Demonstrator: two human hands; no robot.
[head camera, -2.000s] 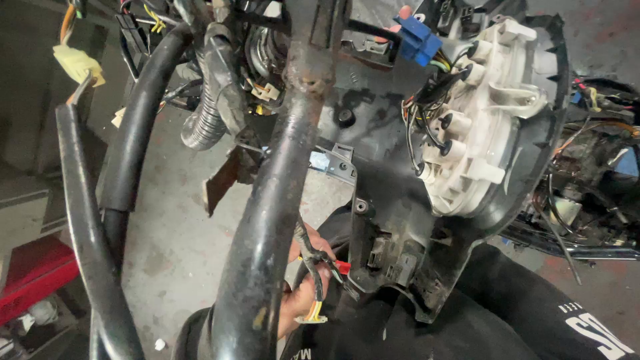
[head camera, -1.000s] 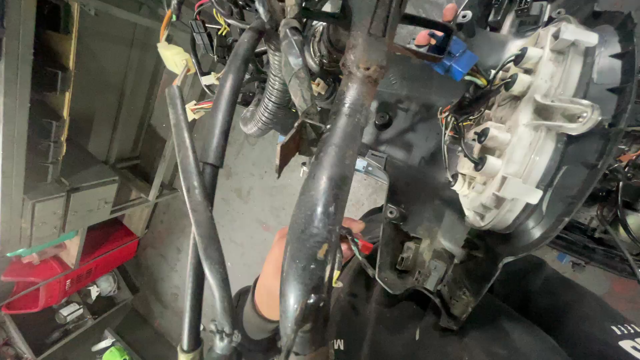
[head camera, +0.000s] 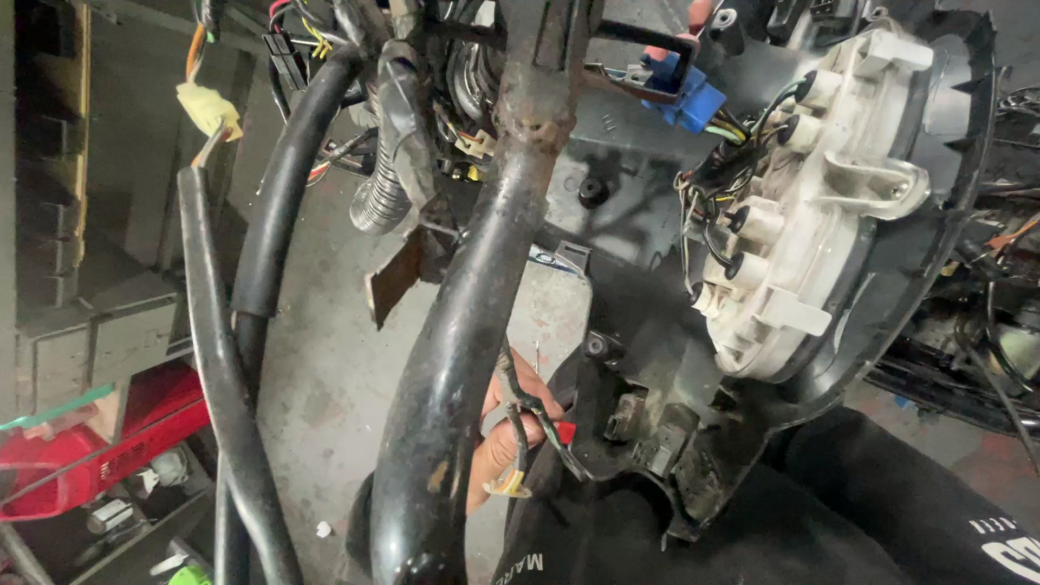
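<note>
Behind a black painted metal tube (head camera: 459, 325), my left hand (head camera: 520, 431) is curled beside a taped wire branch (head camera: 528, 402) with a yellow-white end and a small red piece. The tube covers part of this hand, so whether it grips the wires cannot be told. Only fingertips of what seems to be my right hand (head camera: 695, 20) show at the top, near a blue wire connector (head camera: 691, 93); the rest is hidden. Wires run from that connector to the white back of an instrument cluster (head camera: 812, 211), which sits in a black plastic housing (head camera: 918, 268).
Black sleeved cables (head camera: 219, 357) hang at the left, one below a pale yellow connector (head camera: 211, 112). A rusty metal tab (head camera: 394, 280) juts out beside the tube. Shelving with a red part (head camera: 154, 414) stands at lower left. More wiring (head camera: 999, 325) lies at the right edge.
The view has shifted between frames. My left hand stays beside the wire branch behind the tube, and shows more plainly now than one second ago.
</note>
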